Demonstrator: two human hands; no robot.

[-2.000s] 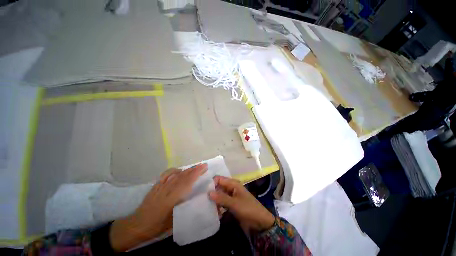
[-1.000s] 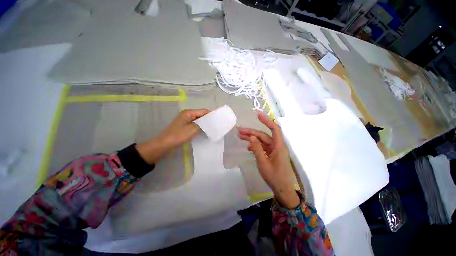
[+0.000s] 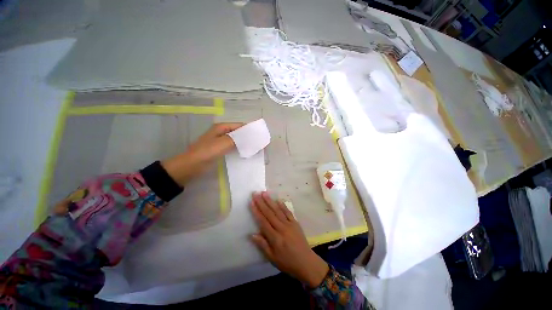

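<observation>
A thin white garment panel (image 3: 200, 251) lies at the table's near edge, one strap pointing away from me. My left hand (image 3: 209, 148) holds the far end of that strap, where a small white flap (image 3: 251, 138) stands over the fingers. My right hand (image 3: 279, 233) lies palm down with fingers apart on the panel near the strap's base. The white glue bottle (image 3: 333, 184) lies to the right of the panel, its thin nozzle towards the near edge.
A heap of white strips (image 3: 293, 75) lies beyond the bottle. A thick stack of white cut panels (image 3: 417, 187) is at the right. Grey-beige cut panels (image 3: 163, 45) lie at the back. Yellow tape (image 3: 142, 109) marks the work area. A small white card (image 3: 410, 62) lies farther back.
My right hand has come down onto the panel from the raised position beside the strap. The glue bottle shows again. My left hand has moved slightly left with the strap end.
</observation>
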